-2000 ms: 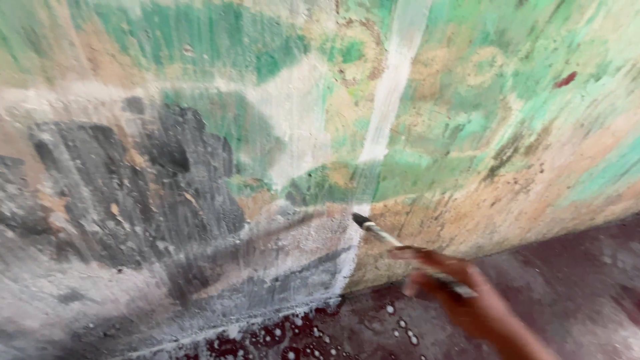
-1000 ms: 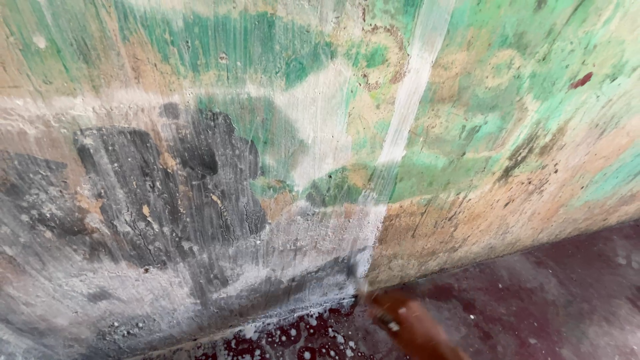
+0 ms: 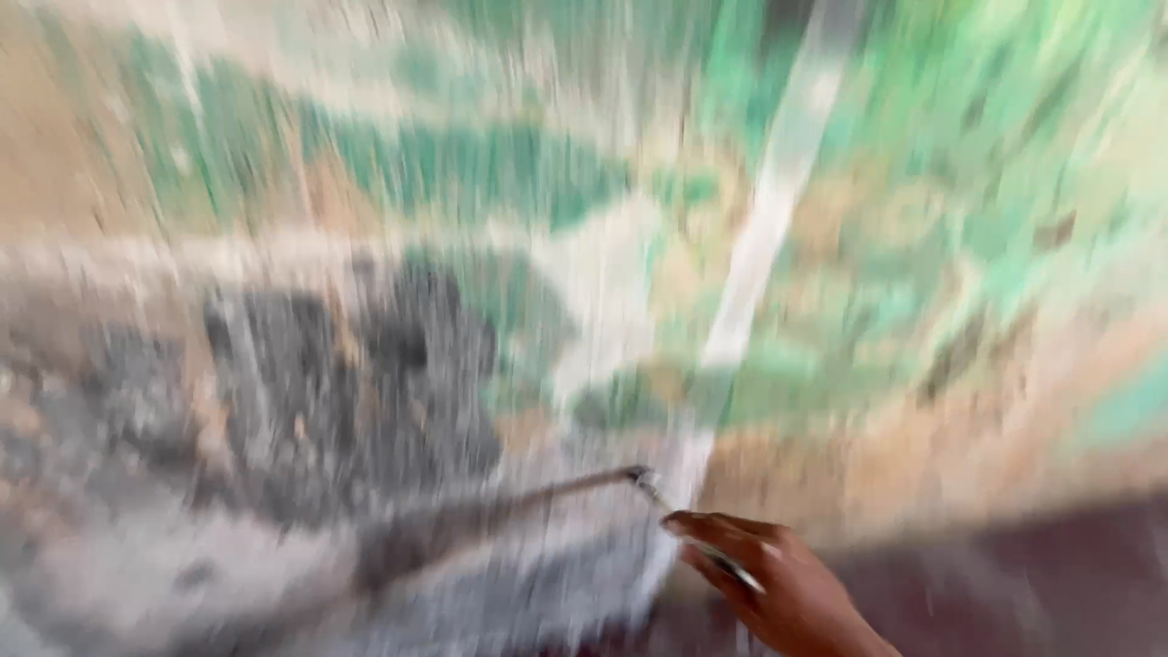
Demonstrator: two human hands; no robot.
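My right hand (image 3: 776, 566), at the lower right, grips a slim paintbrush (image 3: 659, 495) by its pale handle. The brush's dark tip points up and left, at or close to the wall low on the white painted stripe (image 3: 762, 237); blur hides whether it touches. That stripe runs slanting up the weathered wall (image 3: 602, 283), with patchy green and tan paint to its right. On the left the wall is whitish and streaked, with a dark grey patch (image 3: 356, 383). The hand's shadow stretches left from the brush tip. My left hand is out of view.
A dark red floor (image 3: 1031, 584) meets the wall's foot along a slanting edge at the lower right. The wall fills most of the view, and the picture is blurred.
My right hand has moved up from the wall's foot, where it was a second ago. The brush shows clearly again.
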